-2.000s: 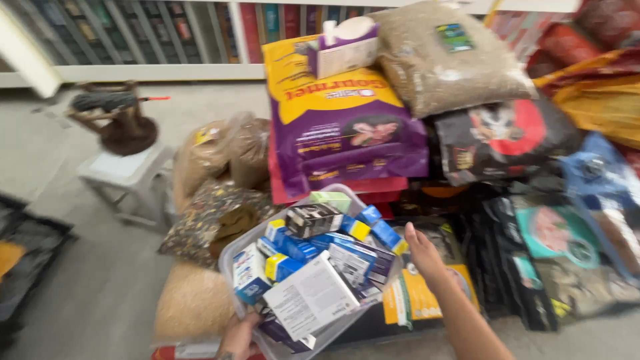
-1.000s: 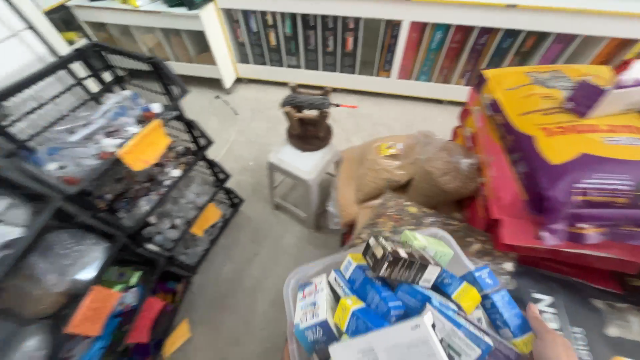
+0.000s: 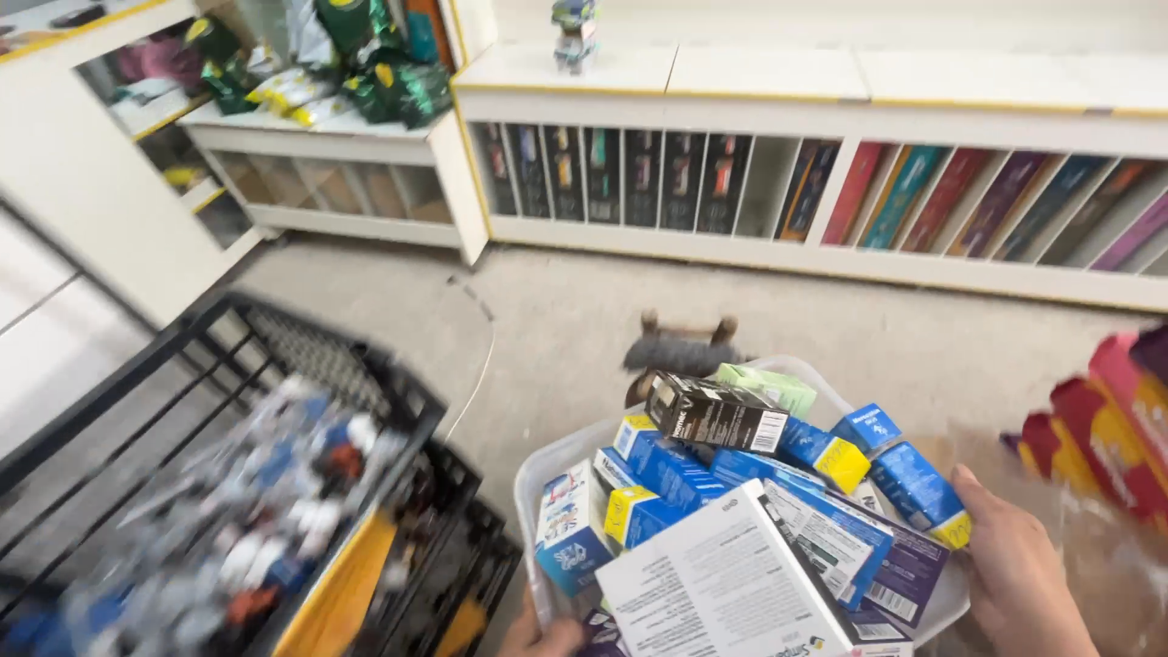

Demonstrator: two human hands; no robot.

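A translucent plastic tub (image 3: pixel 537 484) full of small cartons is held between my two hands. My left hand (image 3: pixel 546 631) grips its near left side, partly cut off by the bottom edge. On the right, my right hand (image 3: pixel 1017 557) clasps the rim, its thumb by a blue and yellow carton (image 3: pixel 922 493). A large white printed box (image 3: pixel 721 579) lies tilted on top at the front. Behind it are a black carton (image 3: pixel 716 412), a pale green carton (image 3: pixel 768 388) and several blue cartons. The tub's bottom is hidden.
Stacked black plastic crates (image 3: pixel 365 383) with small wrapped items stand at the left, an orange card (image 3: pixel 338 584) on one. A dark object with wooden knobs (image 3: pixel 684 351) is behind the tub. White shelving (image 3: pixel 657 239) lines the back. Colourful bags (image 3: pixel 1109 429) are at the right.
The view has swung left and toward the shelves, bringing the crates closer. The tub has moved away from the stacked bags with both hands on it. Its cartons look much the same.
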